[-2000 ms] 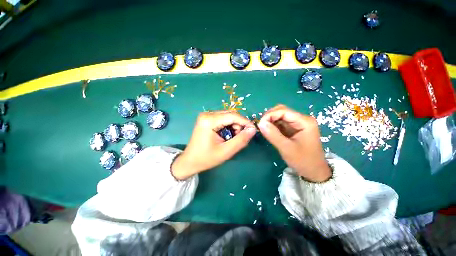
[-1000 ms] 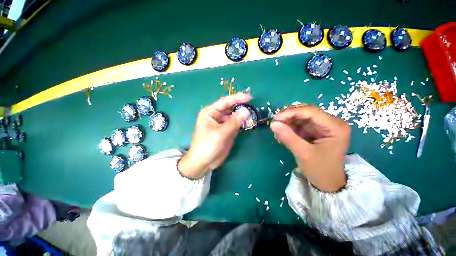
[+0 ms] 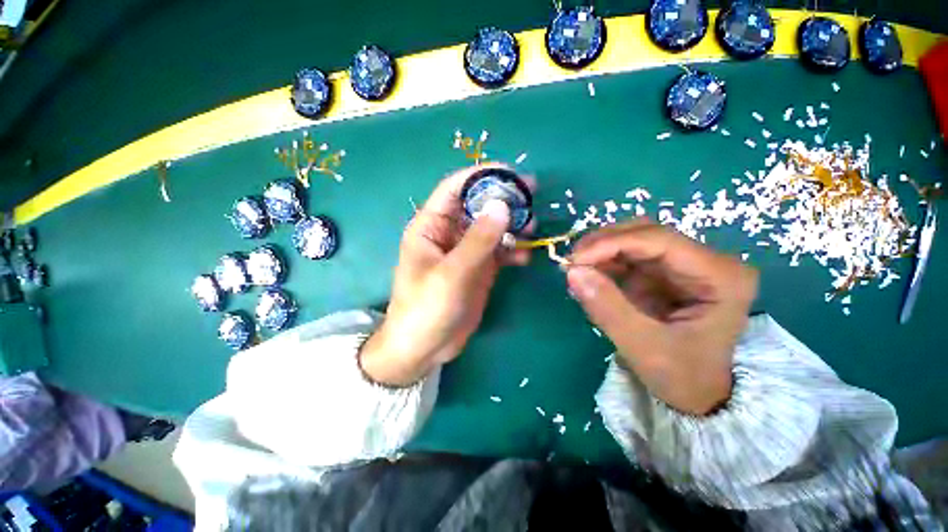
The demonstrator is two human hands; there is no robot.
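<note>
My left hand (image 3: 442, 275) holds a faceted dome unit (image 3: 497, 195), its thumb on the facets and the dark rim showing. An amber flexible strip (image 3: 541, 242) sticks out from the unit's lower right edge. My right hand (image 3: 665, 307) pinches the strip's pale, forked outer end between thumb and forefinger. The strip spans the gap between the two hands. Where it meets the unit is partly hidden by the left fingers.
Several units stand along the yellow stripe (image 3: 426, 85); smaller units (image 3: 315, 237) group at left. Amber strip clusters (image 3: 310, 158) lie behind. A white pile of bits (image 3: 832, 223), tweezers (image 3: 919, 262) and a red bin (image 3: 937, 83) are at right. Another person's sleeve (image 3: 52, 431) shows at left.
The hands were close together over the unit; now they are apart, with the dome turned into view and the amber strip stretched between them. The camera view has shifted.
</note>
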